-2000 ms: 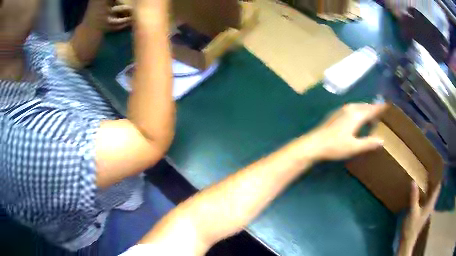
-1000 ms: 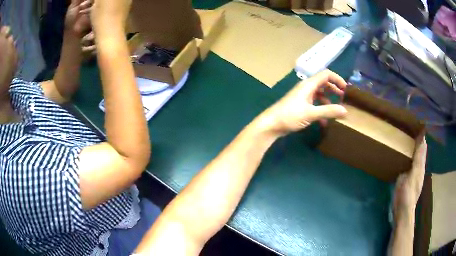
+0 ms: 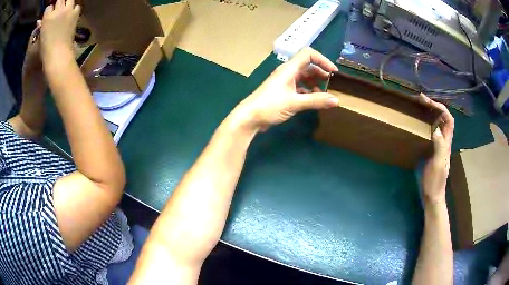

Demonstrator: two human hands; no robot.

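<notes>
A brown cardboard carton (image 3: 374,133) stands on the dark green table in front of me, right of the middle. Its long side faces me and a narrow opening shows along its top. My left hand (image 3: 290,92) is at the carton's left end, thumb on the near top edge and fingers at the far side. My right hand (image 3: 438,142) holds the carton's right end, with the fingers over the top corner. The inside of the carton is mostly hidden.
At left a person in a checked shirt (image 3: 33,206) sits by an open carton (image 3: 120,83) with black items, on a white scale (image 3: 120,119). A flat cardboard sheet (image 3: 223,33), a power strip (image 3: 307,28), a metal instrument (image 3: 424,30) with wires and another cardboard piece (image 3: 485,183) lie around.
The view has shifted to the right, so the neighbour, scale and sheet sit further left. My right hand's fingers have come up over the carton's right top corner. My left hand stays at its left end.
</notes>
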